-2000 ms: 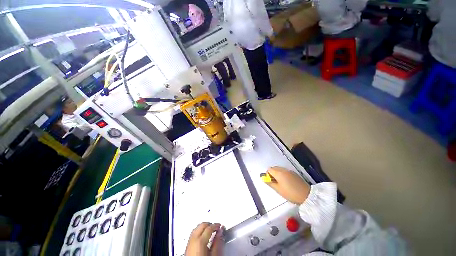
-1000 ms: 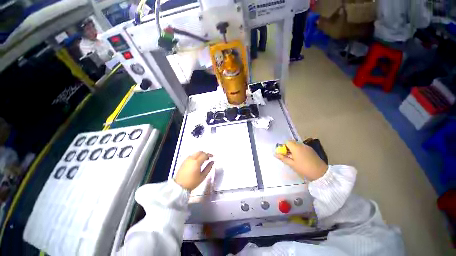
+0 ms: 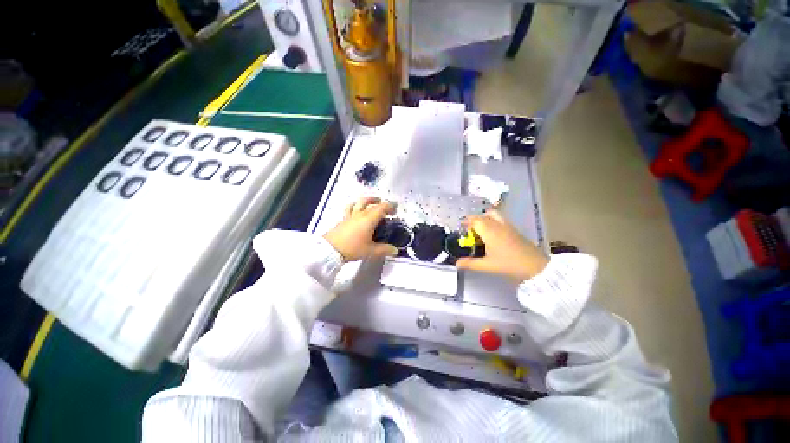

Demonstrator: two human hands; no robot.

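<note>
A long black fixture [image 3: 429,243] with round seats in a row lies across the front of the machine bed. My left hand [image 3: 362,232] is at its left end, fingers on it. My right hand [image 3: 501,247] is at its right end, with a small yellow item [image 3: 469,239] at the thumb and fingers. The fingers hide both ends of the fixture. I cannot tell whether rings sit in all the seats.
The gold dispensing head [image 3: 370,85] is above the bed's back left. Black residue [image 3: 368,173] and white wipes [image 3: 487,187] lie on the bed. A red button [image 3: 490,339] is on the front panel. A white blister tray [image 3: 130,251] with rings is on the green bench, left.
The fixture is now at the front of the bed, between my hands, instead of under the gold head. Both hands have come onto its ends. The camera view has shifted.
</note>
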